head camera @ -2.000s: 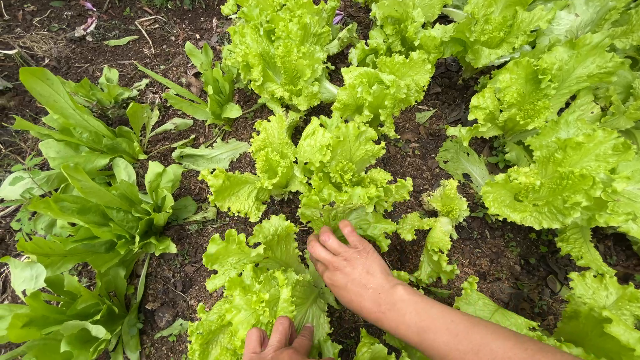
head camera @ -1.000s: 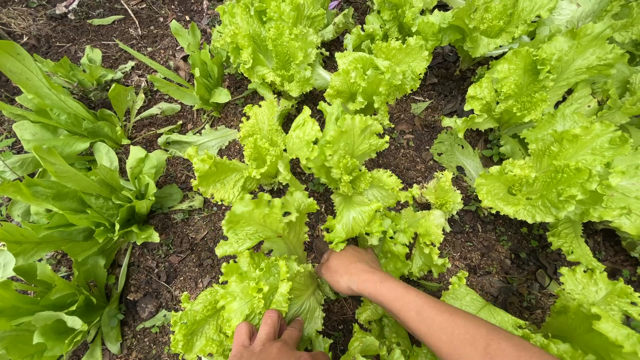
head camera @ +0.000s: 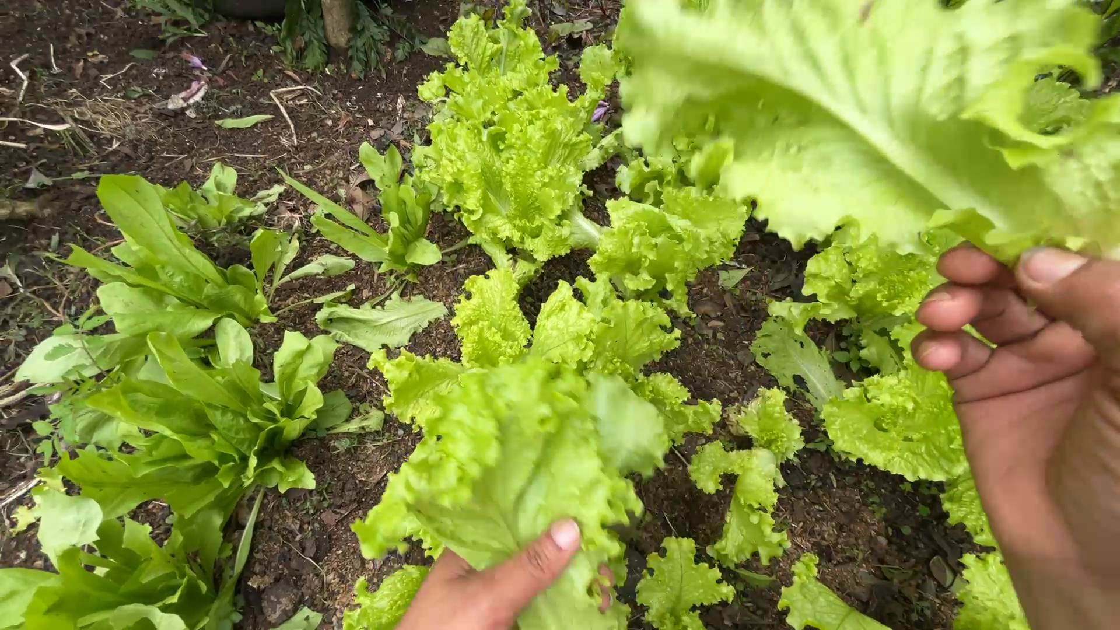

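My left hand [head camera: 503,582], at the bottom centre, grips a bunch of frilly lettuce leaves [head camera: 516,472], thumb lying across their front. At the right, my right hand [head camera: 1037,350] pinches the base of a large, pale green lettuce leaf [head camera: 840,114] between thumb and fingers. That leaf is raised close to the camera and fills the upper right, slightly blurred. Just beyond the left hand's bunch, a lettuce plant [head camera: 569,328] grows in the soil; its lower part is hidden by the held leaves.
Smooth-leaved green plants [head camera: 210,402] stand in a row at the left. Another lettuce [head camera: 516,149] grows at the top centre, and more lettuce [head camera: 901,420] at the right. A detached-looking leaf [head camera: 381,322] lies on dark soil [head camera: 350,477]. A thin stem or trunk [head camera: 339,22] rises at the top.
My right hand has come up from among the lettuce to the right, now with a large leaf in it. My left hand now holds a bunch of leaves in view. The view has shifted.
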